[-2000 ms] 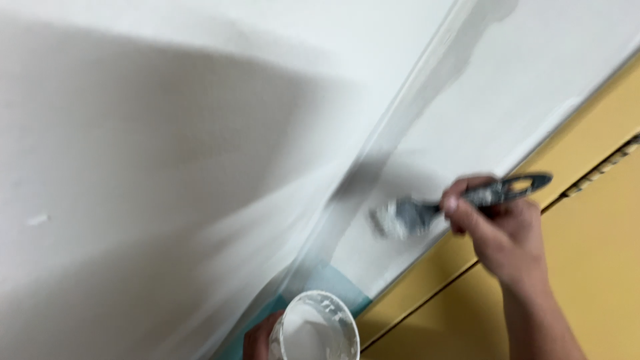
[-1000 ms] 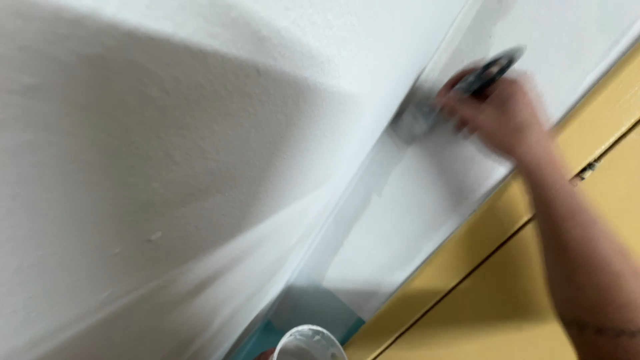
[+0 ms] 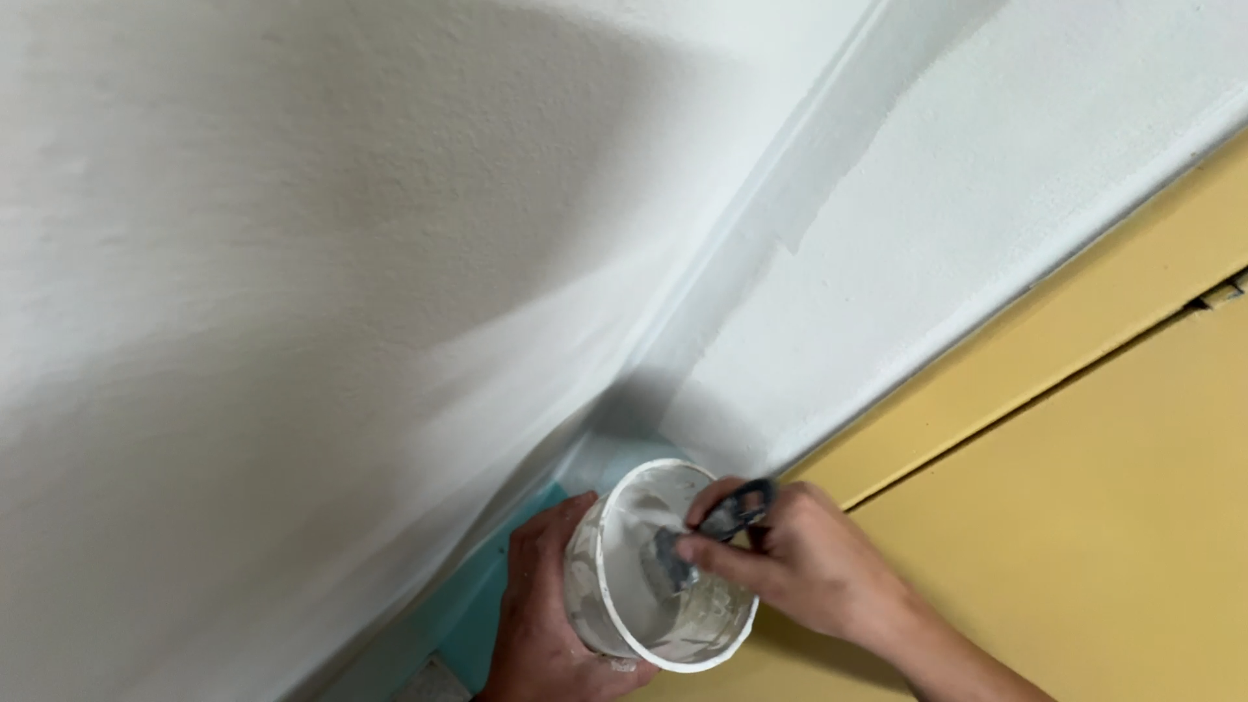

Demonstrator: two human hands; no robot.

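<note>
My left hand (image 3: 546,614) is wrapped around the side of a clear plastic tub (image 3: 595,585) with white paint (image 3: 629,565) inside and paint smears on its wall. My right hand (image 3: 809,565) grips the dark handle of a paintbrush (image 3: 726,517). The brush head is down inside the tub, among its paint-coated inner walls; whether the bristle tips touch the paint is hard to tell. A greyish, wet-looking band of paint (image 3: 760,239) runs along the corner where two white walls meet.
A large white wall (image 3: 390,244) fills the left side. Right of the corner is a narrow white wall strip (image 3: 926,224), bordered by a yellow door frame (image 3: 1033,322) and yellow door (image 3: 1102,507) with a hinge. Teal wall surface (image 3: 478,595) shows low by my left hand.
My right hand has brought the brush down from the wall corner into the tub. The tub, held in my left hand, is farther into view than before.
</note>
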